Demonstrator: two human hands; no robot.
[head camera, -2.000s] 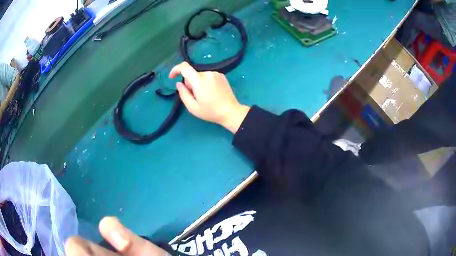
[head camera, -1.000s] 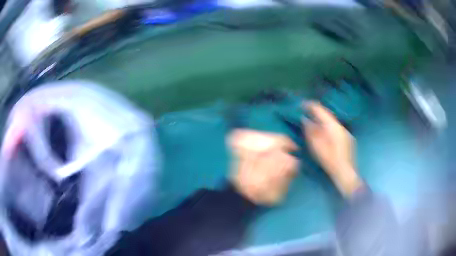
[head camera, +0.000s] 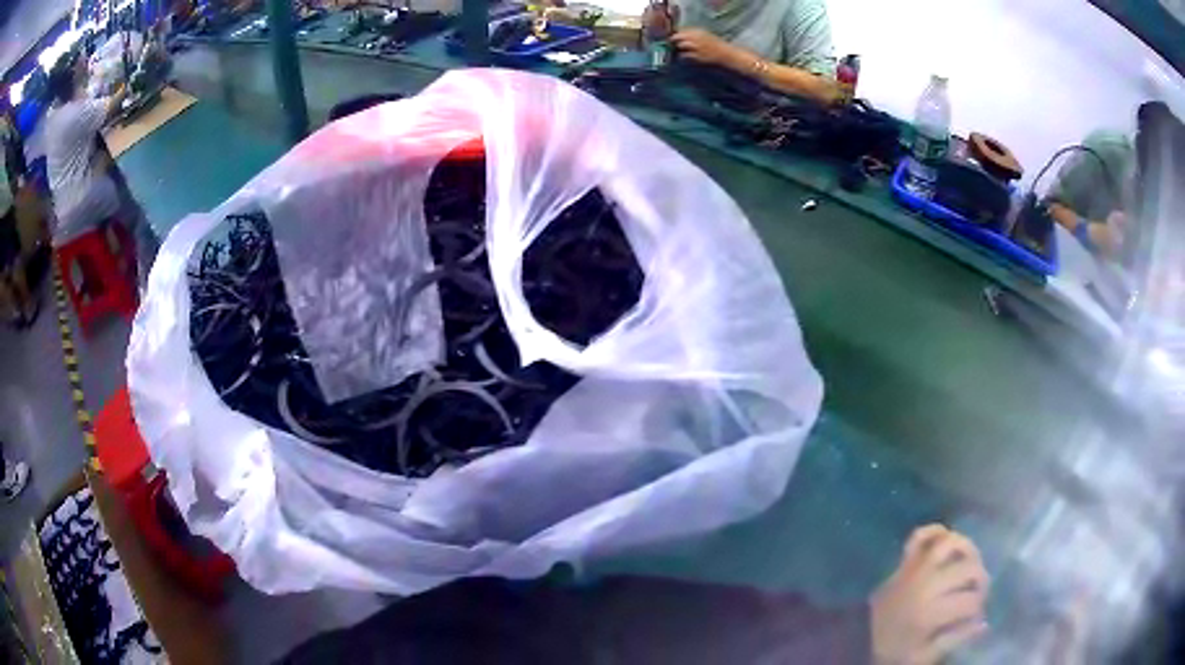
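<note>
A large whitish translucent plastic bag (head camera: 624, 455) stands open on the bench, filling the left and middle of the view. Black curved bands (head camera: 455, 422) lie tangled inside it. A crinkled clear plastic sheet (head camera: 364, 305) lies on the bands. My left hand (head camera: 930, 600) is at the lower right, beyond the end of my dark sleeve, to the right of the bag and apart from it. Its fingers are curled; whether they hold anything cannot be seen. My right hand is not distinguishable; the right edge is blurred.
The teal-green bench (head camera: 858, 487) has a raised green side behind. On the ledge are tangled black cables (head camera: 780, 117), a blue tray (head camera: 975, 221) and a plastic bottle (head camera: 930, 124). People work across the bench and at far left. Red stools (head camera: 98, 273) and a carton (head camera: 91, 572) are at left.
The view has swung left, so the bag is now central and the two bands seen earlier on the bench are out of view. My left hand now shows at the lower right.
</note>
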